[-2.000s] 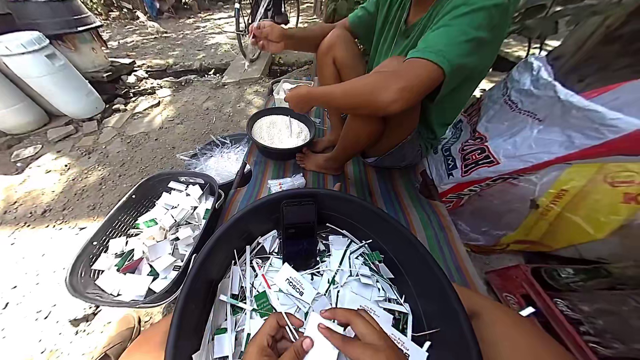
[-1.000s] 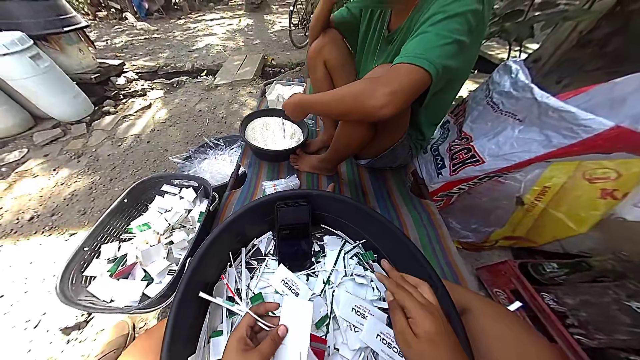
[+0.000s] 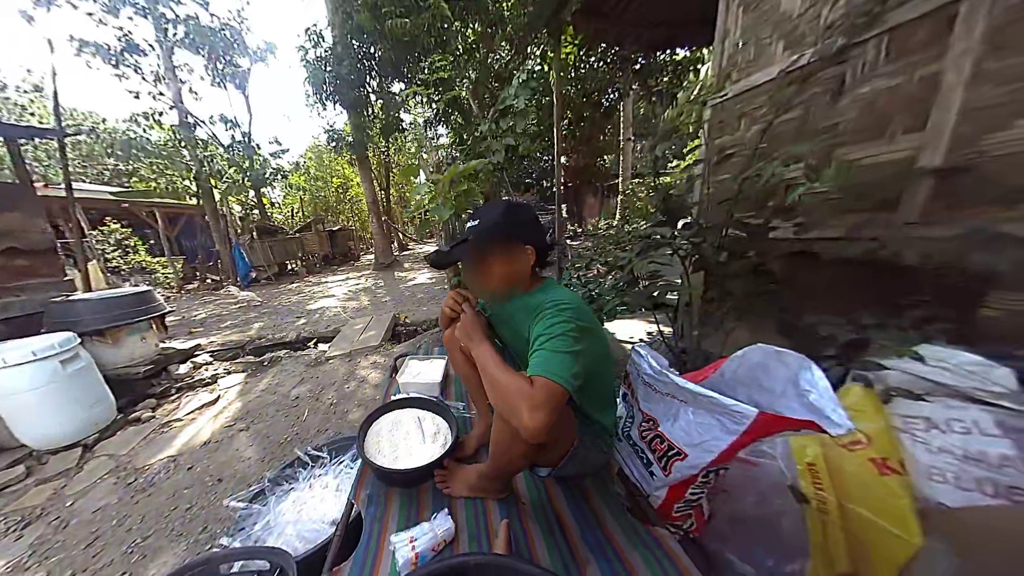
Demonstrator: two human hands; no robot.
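Observation:
Neither my left hand nor my right hand shows in the head view. Only the rim of the large black basin (image 3: 480,565) shows at the bottom edge. Beyond it, on a striped cloth (image 3: 552,528), lies a small plastic packet (image 3: 422,541). A black bowl of white powder (image 3: 408,440) stands further off, with a pale square container (image 3: 422,374) behind it. At the lower left a dark basin holds a heap of clear plastic strips (image 3: 308,500), and part of a black basket's rim (image 3: 232,560) is in front of it.
A person in a green shirt (image 3: 560,344) and dark cap sits on the striped cloth, both hands raised near the chin. Large printed sacks (image 3: 680,424) stand at the right, below a woven wall (image 3: 864,152). A white drum (image 3: 54,390) is at the left.
The view has swung up, and both my hands and the paper pieces have gone out of it. The person in green now has both hands together near the chin.

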